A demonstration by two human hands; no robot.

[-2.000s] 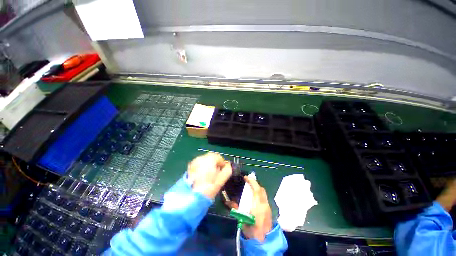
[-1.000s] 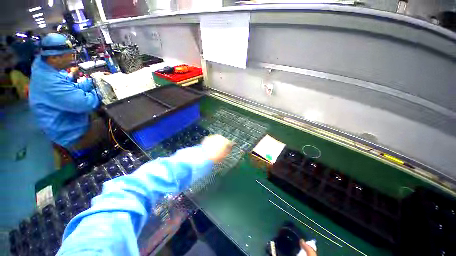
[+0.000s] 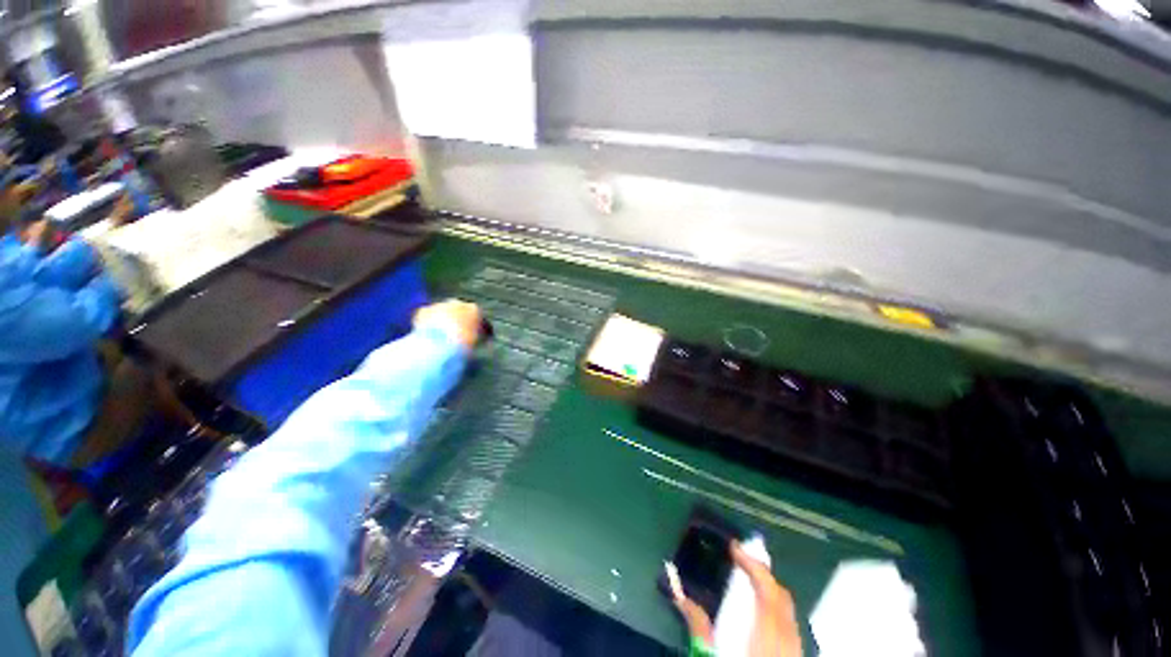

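Note:
My left hand (image 3: 450,321) is stretched out over the back part of the clear blister tray (image 3: 494,417). A small black housing (image 3: 484,332) shows at its fingertips; blur hides the exact grip. My right hand (image 3: 767,606), cut off by the lower edge, holds the white dispensing syringe (image 3: 737,619) and a black block-like base part (image 3: 704,554) low over the green mat. A bit of green shows below that hand. Whether a housing sits in the base part cannot be told.
A small cardboard box (image 3: 623,349) adjoins the black pocket tray (image 3: 796,417). Stacked black trays (image 3: 1059,513) stand right, white tissue (image 3: 869,614) near my right hand. Thin rods (image 3: 751,494) lie on the mat. A blue bin (image 3: 337,336) and another worker's blue sleeve (image 3: 52,315) are left.
The view first swung left, then partly back right. My left hand left the work spot for the clear tray; a dark housing now shows at its fingertips. My right hand keeps the syringe and base part.

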